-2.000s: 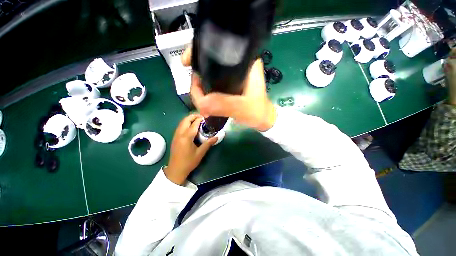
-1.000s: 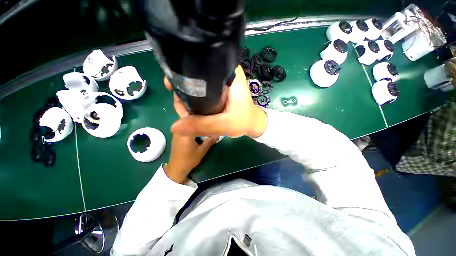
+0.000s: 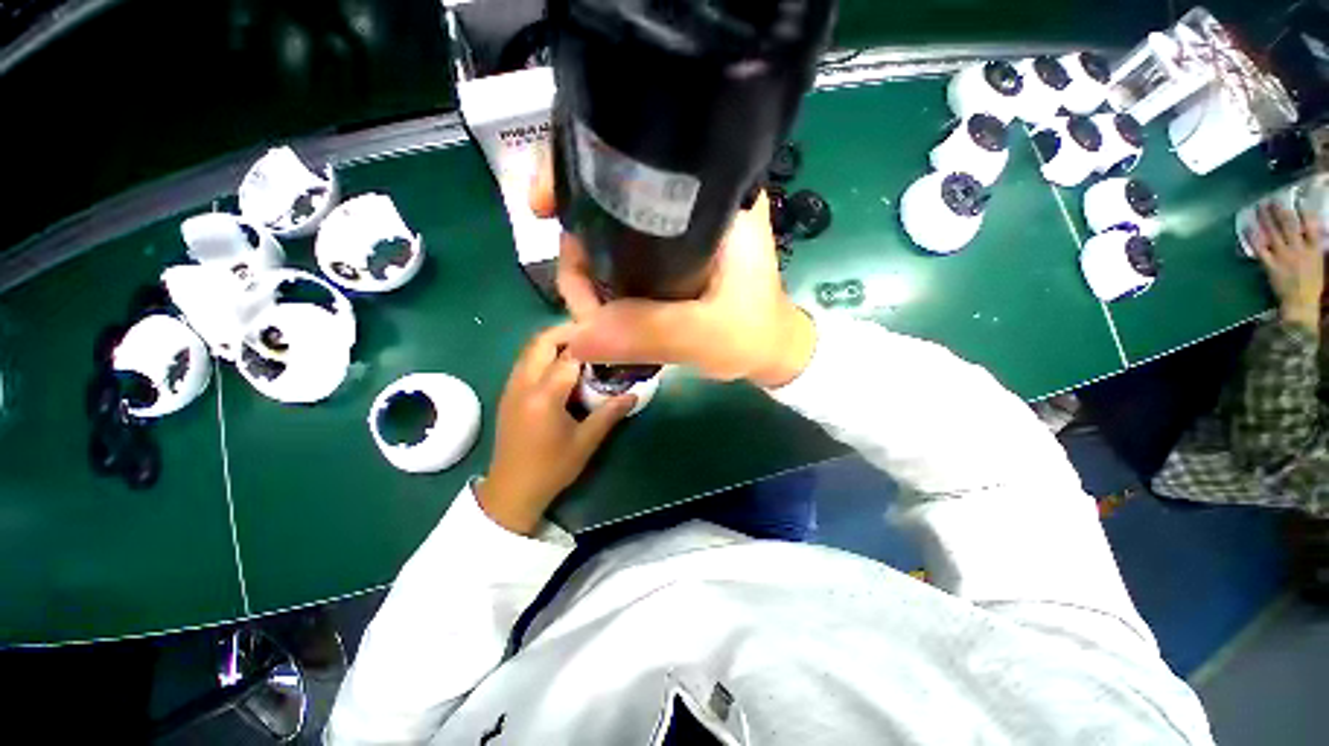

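Note:
A large black electric screwdriver (image 3: 663,161) with a pale label fills the upper middle. My right hand (image 3: 692,321) is wrapped around its lower part. Below it, my left hand (image 3: 542,423) holds a small white housing (image 3: 637,392) with a dark insert in its mouth, low over the bench or on it; I cannot tell which. The screwdriver's tip is hidden behind my right hand. An empty white housing (image 3: 426,423) with a dark opening lies just left of my left hand.
White shells (image 3: 299,350) cluster at left beside black parts (image 3: 123,423). A grey-white box (image 3: 513,139) stands behind my hands. Black rings (image 3: 802,214) lie right of the screwdriver. White housings with black faces (image 3: 943,213) stand at right. Another person's hand (image 3: 1288,248) rests at far right.
The screwdriver and my right hand have moved right since one second ago, uncovering the grey-white box and the held housing. The other person's hand has appeared at far right.

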